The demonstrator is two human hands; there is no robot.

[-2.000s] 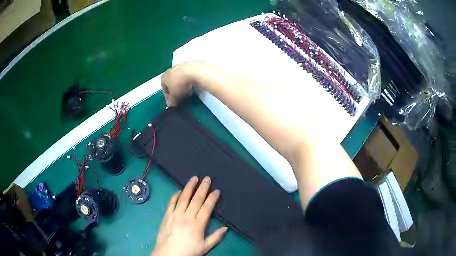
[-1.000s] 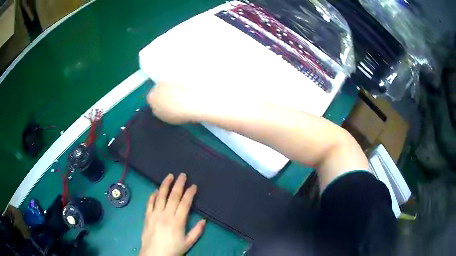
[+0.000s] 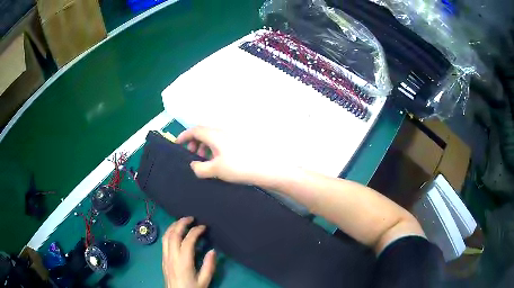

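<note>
A long matt black foam sheet (image 3: 242,225) lies slanted across the green bench, its far left end raised, with a bit of pale yellow (image 3: 169,136) at its far edge. My right hand (image 3: 205,152) grips the sheet's far edge near that end, thumb on top and fingers behind the edge. My left hand (image 3: 186,253) is at the near edge, fingers bent and spread; whether its fingertips hold the edge is unclear. A small round speaker (image 3: 146,231) with red wires lies left of the sheet. Two dark speaker stacks (image 3: 104,197) with red wires are beside it.
A white foam tray (image 3: 253,101) with rows of speakers and red wires lies beyond the sheet. Clear plastic (image 3: 360,50) over black strips is behind it. A pale rail (image 3: 67,214) borders the green belt (image 3: 113,90), which carries a dark part (image 3: 35,197). Cartons (image 3: 73,28) stand far left; another (image 3: 456,152) is at right.
My right hand has opened from a fist and taken the sheet's far edge. The sheet's end has been lifted, and its pale edge shows. My left hand's fingers have curled at the near edge.
</note>
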